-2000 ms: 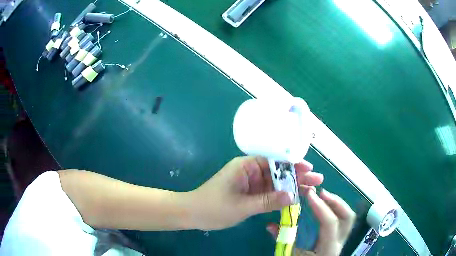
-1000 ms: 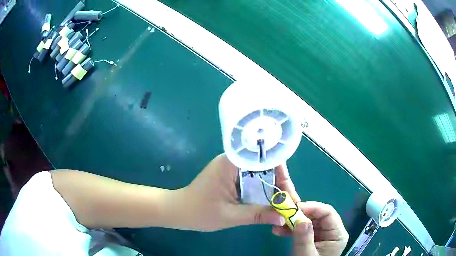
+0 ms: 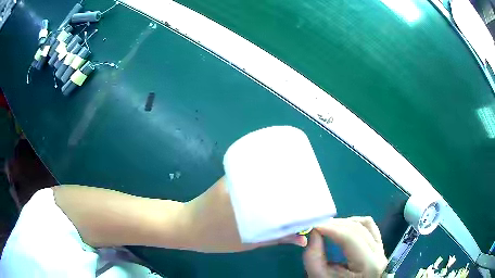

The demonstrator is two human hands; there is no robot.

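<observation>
A white handheld fan body (image 3: 279,184) is tilted so the smooth side of its drum head faces me; its handle is hidden. My left hand (image 3: 220,225) holds the fan from behind and is mostly covered by the drum, with a fingertip showing below it. My right hand (image 3: 350,247) is at the drum's lower right edge, thumb and finger pinched by a small visible bit of the yellow battery (image 3: 305,232). The rest of the battery, the board and the leads are hidden.
Another white fan (image 3: 423,215) lies at the right by the white rail (image 3: 293,84). Pale adhesive pads (image 3: 442,270) lie at bottom right. Grey spare batteries (image 3: 70,59) with wires are piled far left. The green conveyor belt (image 3: 374,70) runs beyond the rail.
The fan has tipped, so its spoked face and open handle are now out of sight and the drum sits lower. The yellow battery is now almost fully hidden.
</observation>
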